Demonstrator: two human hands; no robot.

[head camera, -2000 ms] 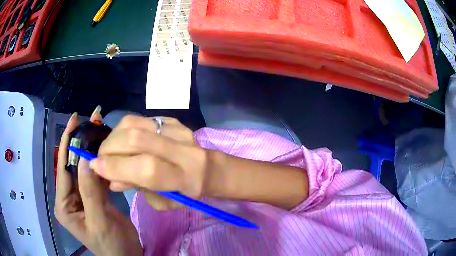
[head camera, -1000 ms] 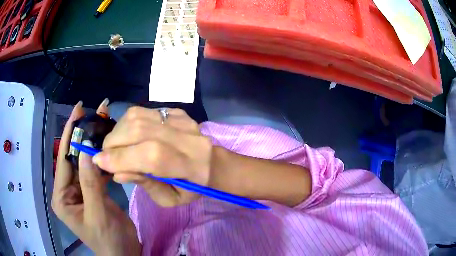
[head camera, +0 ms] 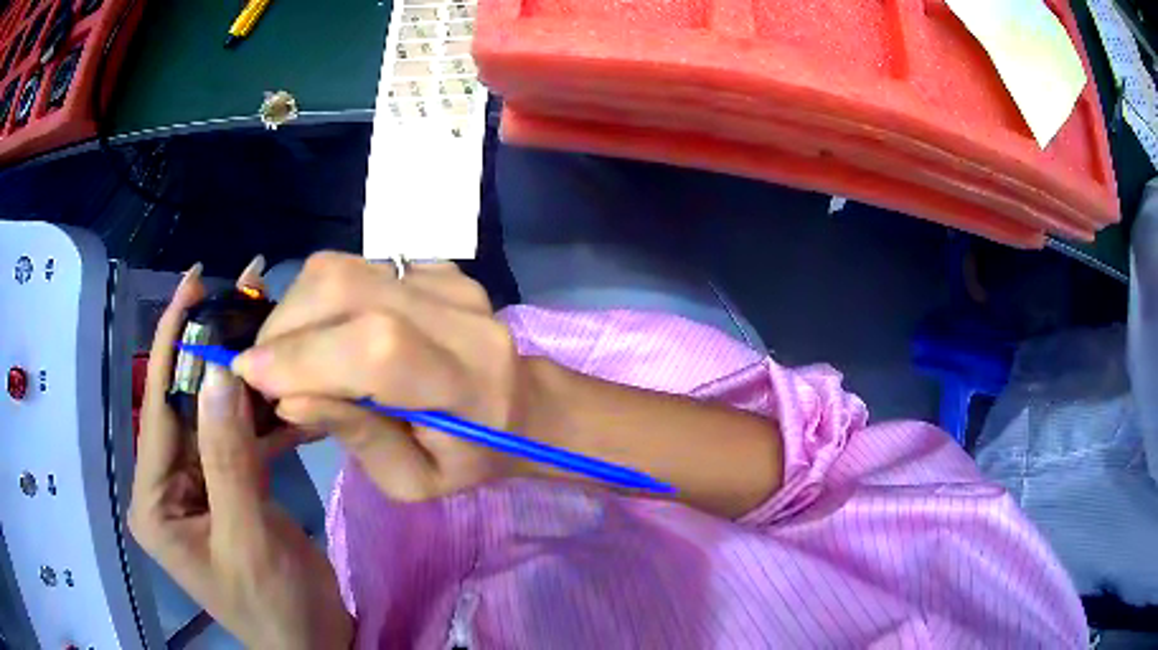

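A round black lens unit [head camera: 226, 320] with a pale patch on its side is held upright in my left hand [head camera: 229, 508], between the thumb and fingers. My right hand [head camera: 381, 368] grips a blue plastic stick [head camera: 533, 447] like a pen. The stick's pointed tip lies at the pale patch, near my left thumb. My right fingers hide part of the unit's right side.
A label strip [head camera: 423, 191] overhangs the bench edge. Stacked red foam trays [head camera: 787, 89] with a paper sheet [head camera: 1029, 64] are to its right. A loaded foam tray [head camera: 76, 95], yellow-handled tool [head camera: 248, 18] and tan scrap [head camera: 277, 109] are upper left. The button machine [head camera: 51, 419] is at left.
The blue stick's angle has shifted slightly, its rear end now higher than two seconds ago. My right hand has moved up a little. Both hands keep their holds.
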